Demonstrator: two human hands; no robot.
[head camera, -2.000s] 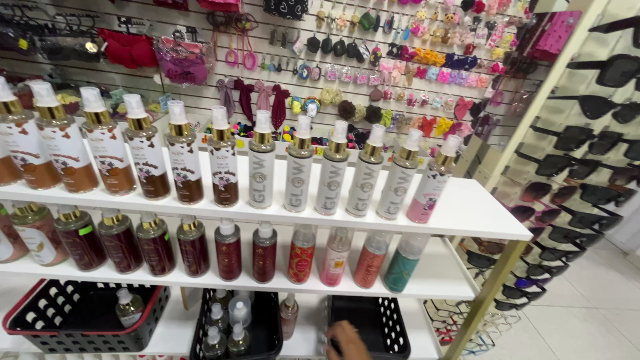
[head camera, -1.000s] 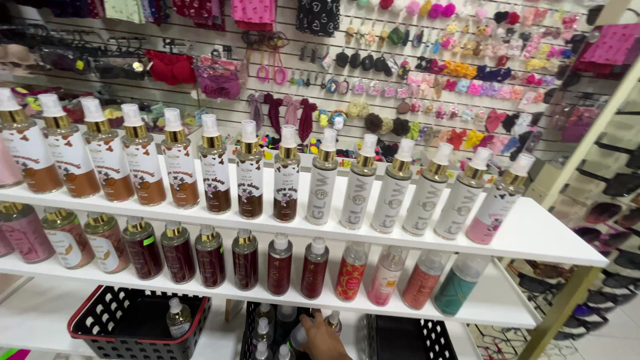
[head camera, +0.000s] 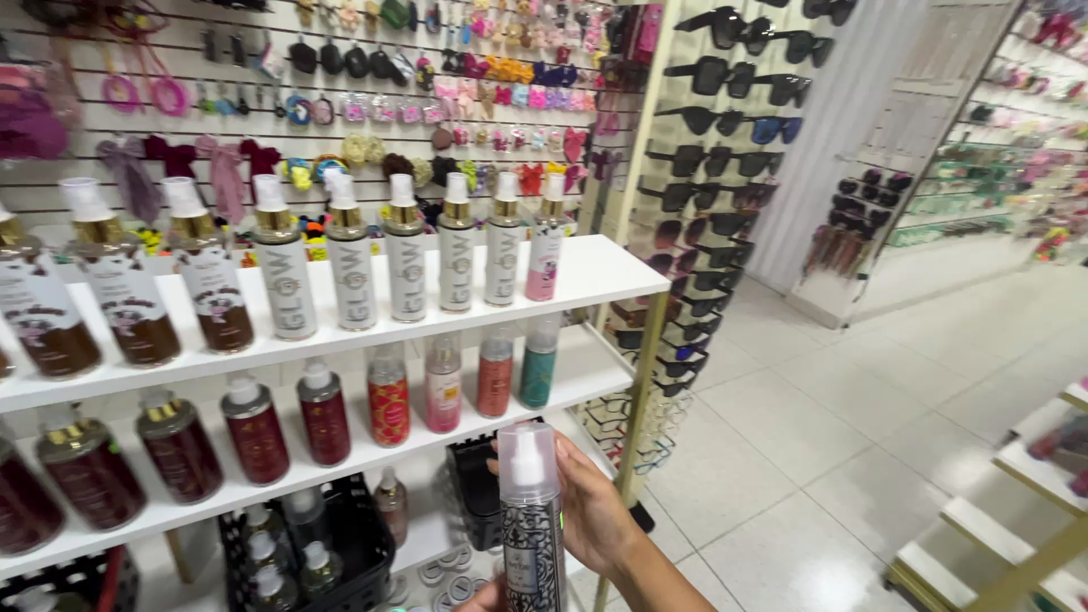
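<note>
A spray bottle (head camera: 532, 544) with a black-and-silver scroll pattern and a clear cap stands upright between my two hands, in front of the shelves. My right hand (head camera: 591, 510) grips its right side and upper part. Low in the view, the fingers of my left hand (head camera: 483, 598) touch the lower left side; most of that hand is out of view. Behind them, on the top shelf (head camera: 586, 272), is a row of white-labelled spray bottles (head camera: 408, 263). Dark red bottles (head camera: 255, 433) and several coloured mist bottles (head camera: 494, 374) stand on the middle shelf.
Below, a black plastic basket (head camera: 357, 527) holds several bottles, and another black basket (head camera: 476, 484) sits behind my right hand. A sunglasses rack (head camera: 705, 170) rises beyond the shelf's end. Tiled floor (head camera: 790, 476) and a white stepped shelf (head camera: 977, 527) lie to the right.
A hand that was reaching into the middle basket a second ago is now raised, with the patterned bottle held. My left hand has come into view at the bottle. The view has swung right.
</note>
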